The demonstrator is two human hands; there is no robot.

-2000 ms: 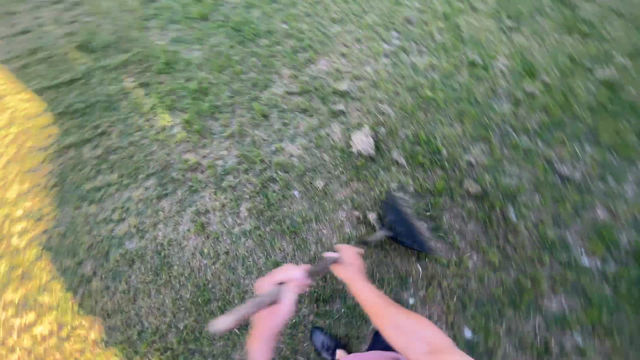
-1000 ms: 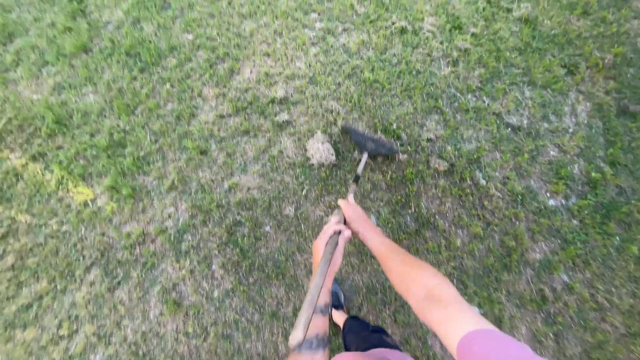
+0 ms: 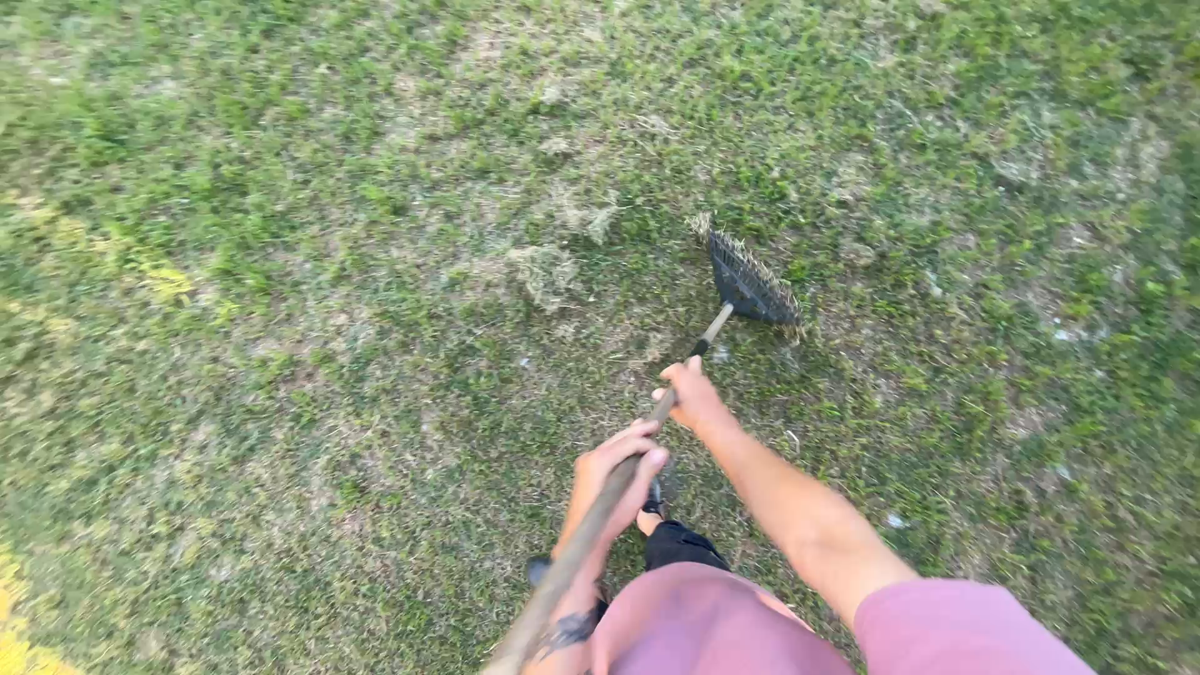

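Note:
A dark fan rake head (image 3: 745, 281) rests on the grass right of the middle, with dry grass caught along its tines. Its long wooden handle (image 3: 572, 558) runs from there down to the bottom edge, past my torso. My right hand (image 3: 689, 396) is closed round the handle near the head, just below a black sleeve. Lower on the handle, my left hand (image 3: 614, 478) grips it, the thumb on the right side and the fingers partly hidden. A loose clump of dry grass (image 3: 544, 272) lies left of the rake head.
Patchy short lawn (image 3: 375, 375) surrounds me. A yellow patch (image 3: 23, 619) lies at the lower left, and a fainter yellow mark (image 3: 169, 281) is farther up. My shoe (image 3: 653, 495) shows just below the hands.
Dry grass now shows along the rake's tines, and the clump left of the head looks looser and more spread than a second ago. Both hands have stayed on the handle.

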